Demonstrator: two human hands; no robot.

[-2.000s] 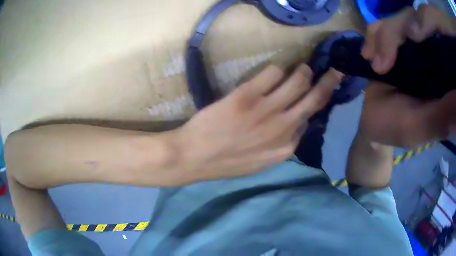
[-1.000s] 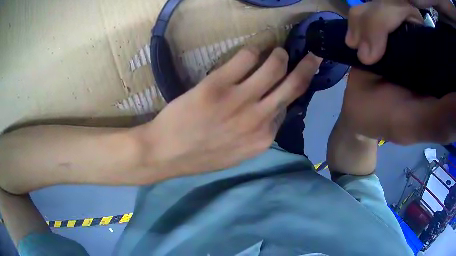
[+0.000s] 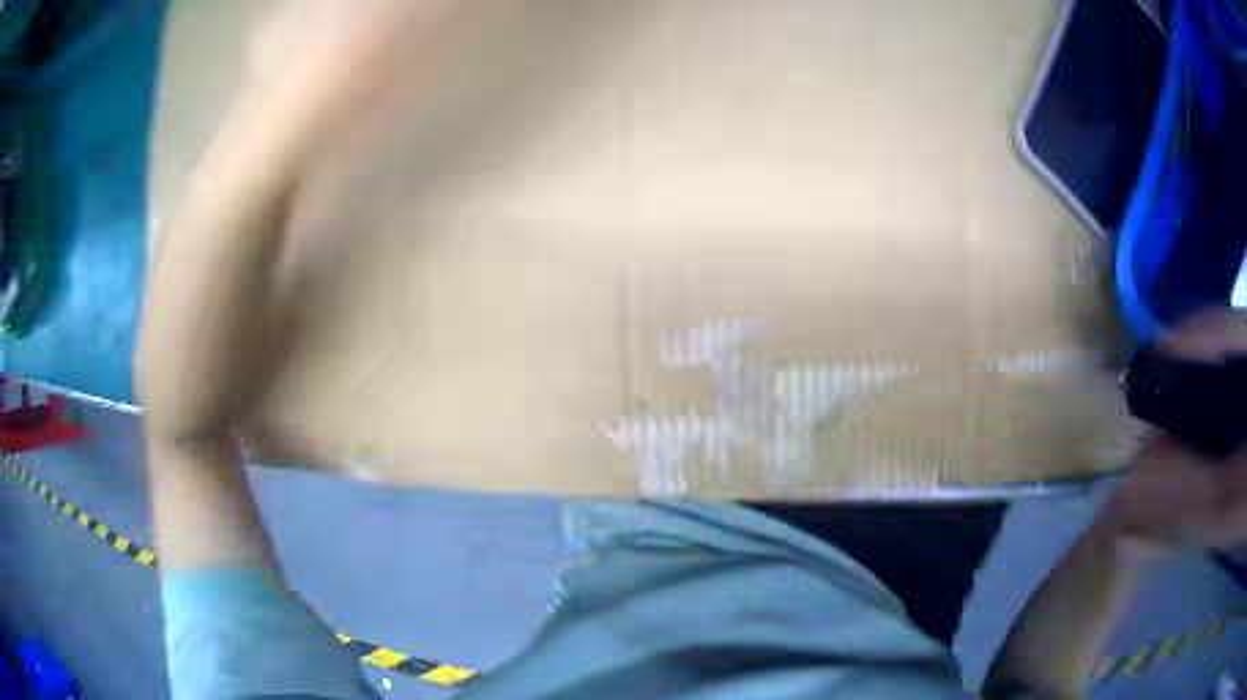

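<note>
My right hand [image 3: 1173,495] is at the right edge, partly cut off. It is closed round the black electric screwdriver [image 3: 1187,399], of which only a short dark part shows; its bit is not discernible. My left forearm [image 3: 226,294] is blurred and reaches up over the cardboard sheet [image 3: 821,260] to the top edge. My left hand is beyond the top edge, out of the picture. No headphones show in the current view.
A blue tray [image 3: 1162,233] stands at the upper right, beside a flat dark rectangle with a pale edge, possibly a smartphone [image 3: 1094,103]. A green surface [image 3: 96,205] with dark items lies at the left. A red object [image 3: 38,421] is below it.
The view has shifted left. The headset has left the picture. My left hand has left the cup and gone up out of view. My right hand and screwdriver now sit lower, at the right edge.
</note>
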